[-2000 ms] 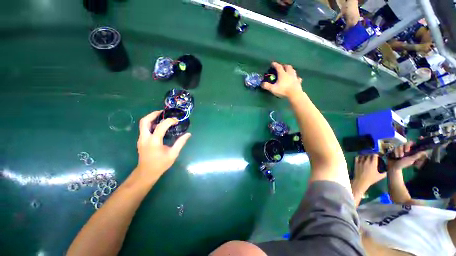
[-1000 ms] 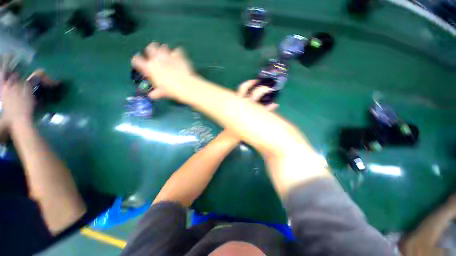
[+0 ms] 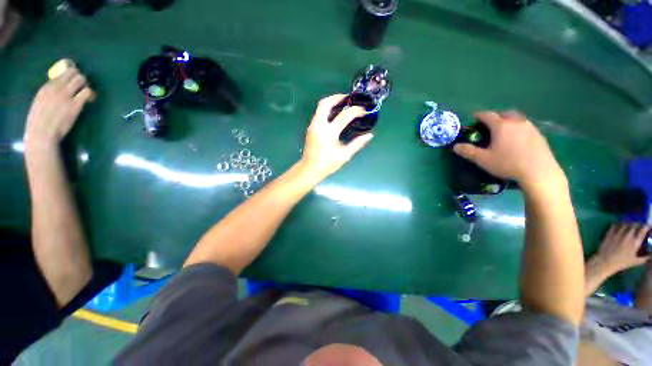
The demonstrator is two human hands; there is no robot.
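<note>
My left hand grips a black tubular housing, and a round wired part lies at its upper end with pale wires between them. My right hand has its fingers on another black housing with a green spot inside its mouth. A round silvery end part lies just left of that housing. More dark parts lie below the right hand, among them a small shiny piece. The fingers hide part of both housings.
Small silver rings lie loose left of centre on the green bench. Black housings with wired parts lie at the left. A black cylinder stands at the back. A neighbour's hand is at far left, another's at far right.
The view has swung about. My right arm, crossed over my left at a unit on the left a second ago, is now uncrossed at a right-hand unit. My left hand still grips its housing.
</note>
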